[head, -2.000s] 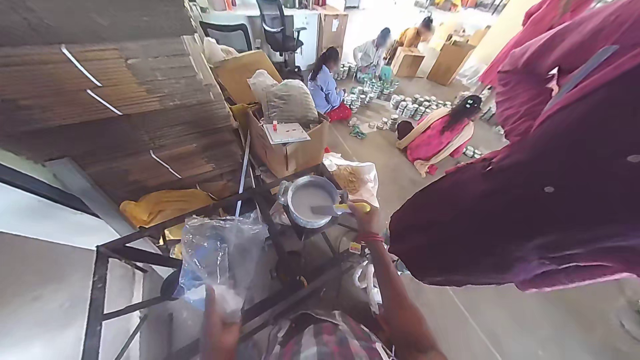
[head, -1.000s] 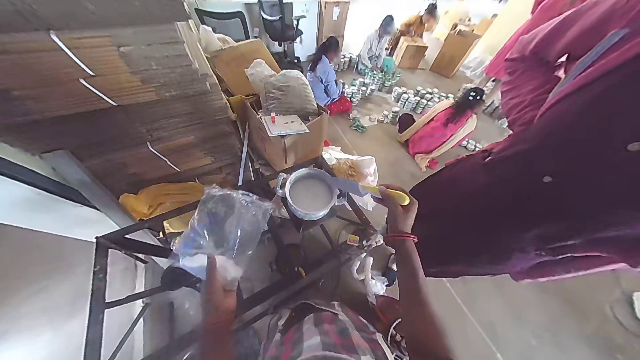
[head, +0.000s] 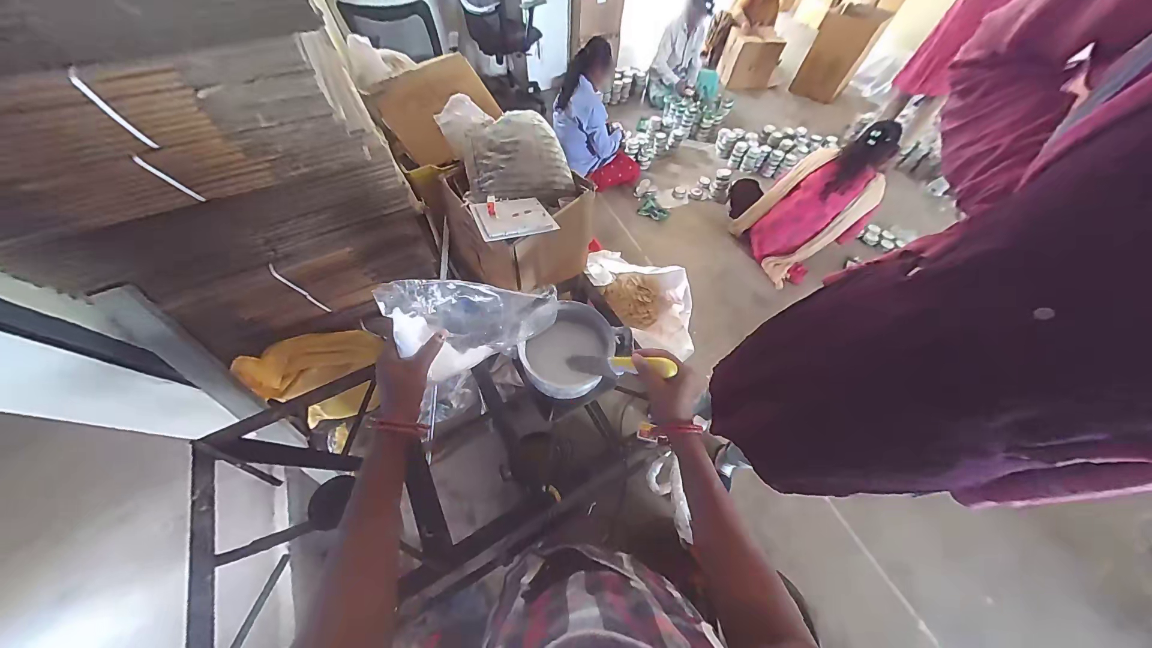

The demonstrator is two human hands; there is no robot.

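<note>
My left hand [head: 407,371] grips a clear plastic bag [head: 468,315] with white material in its lower part; the bag's mouth end reaches the left rim of a metal pot [head: 560,387]. Pale, whitish liquid fills part of the pot, which sits on a dark metal frame [head: 490,533]. In my right hand [head: 668,385] is the yellow handle of a flat-bladed tool [head: 644,364], its blade over or in the liquid. Whether anything is flowing from the bag cannot be told.
An open cardboard box [head: 553,256] holding sacks stands beyond the pot. Beside it lies a white sack [head: 670,301] with tan contents. A person in maroon clothing [head: 900,378] stands close at right. Several people sit on the floor among many small tins [head: 765,153].
My left hand has lifted the plastic bag up and right, from beside the frame to the pot's rim. The blade in my right hand was above the pot's right rim and is now lower, inside it.
</note>
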